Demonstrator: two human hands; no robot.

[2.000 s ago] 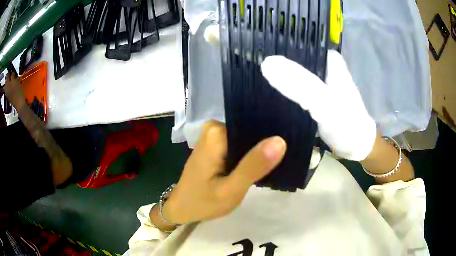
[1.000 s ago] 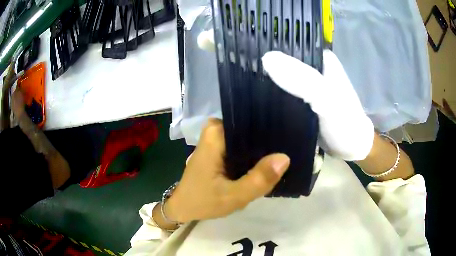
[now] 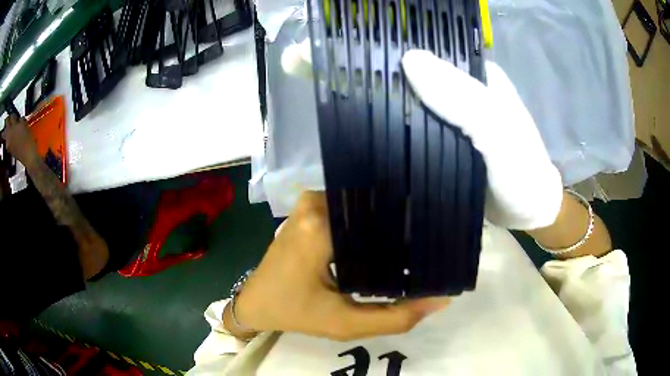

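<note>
A stack of several black frames (image 3: 404, 169) stands edge-on towards me in front of my chest, with slots and yellow bits near its far end. A narrow gap runs down the stack near its middle. My left hand (image 3: 308, 283), bare, holds the near end from the left and below, its thumb under the bottom edge. My right hand (image 3: 496, 147), in a white glove, grips the stack's right side with the thumb over the top face. A white fingertip shows at the stack's left side. The far end is cut off by the picture's edge.
A whitish creased sheet (image 3: 562, 95) lies behind the stack. More black frames (image 3: 165, 55) lie on the white bench at left. An orange bin (image 3: 50, 136) is beside another person's tattooed arm (image 3: 55, 191). Brown cardboard (image 3: 650, 103) at right holds a frame. A red stool (image 3: 180, 220) stands below.
My left thumb has moved off the stack's face down to its bottom edge. A gap has opened between the frames. My right thumb has shifted slightly up and right.
</note>
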